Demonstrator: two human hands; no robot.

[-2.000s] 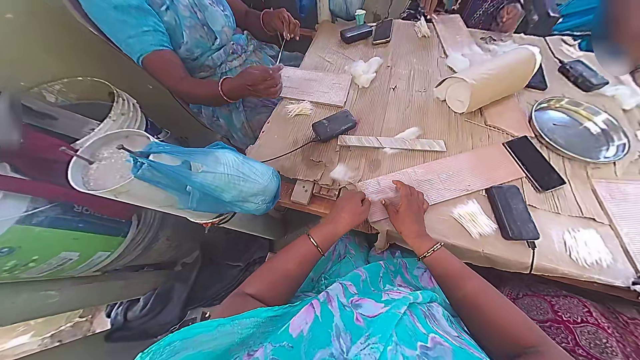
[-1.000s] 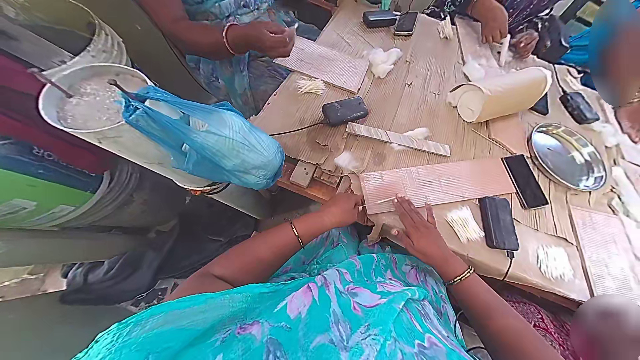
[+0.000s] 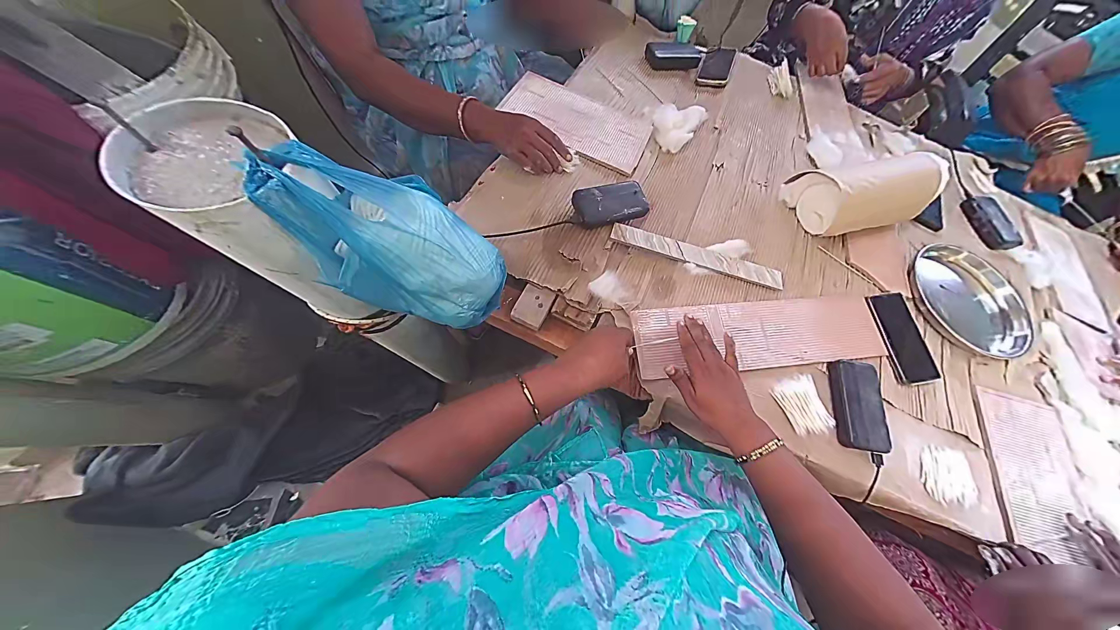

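Observation:
A pinkish ridged board (image 3: 787, 334) lies along the near edge of the table. My right hand (image 3: 710, 376) rests palm down on its left part, fingers spread. At the board's left end is my left hand (image 3: 608, 357), its fingers bent and partly hidden; a thin pale stick (image 3: 652, 345) runs from it across the ridges toward my right hand. Whether the left fingers grip the stick is unclear. A bundle of thin white cotton wicks (image 3: 802, 404) lies below the board, beside a black box with a cable (image 3: 858, 407). A tuft of cotton (image 3: 611, 287) sits above my left hand.
A smartphone (image 3: 903, 339) touches the board's right end, near a round steel plate (image 3: 972, 300). Beyond are a striped strip (image 3: 697, 255) and a cream roll (image 3: 866, 194). A blue plastic bag (image 3: 402, 245) hangs by a white bucket (image 3: 197, 162) at left. Several co-workers' hands are around the table.
My right hand, closer to the board's left end two seconds ago, now lies flatter with fingers spread. The co-worker's hand at upper left has come down onto the table by the ridged board.

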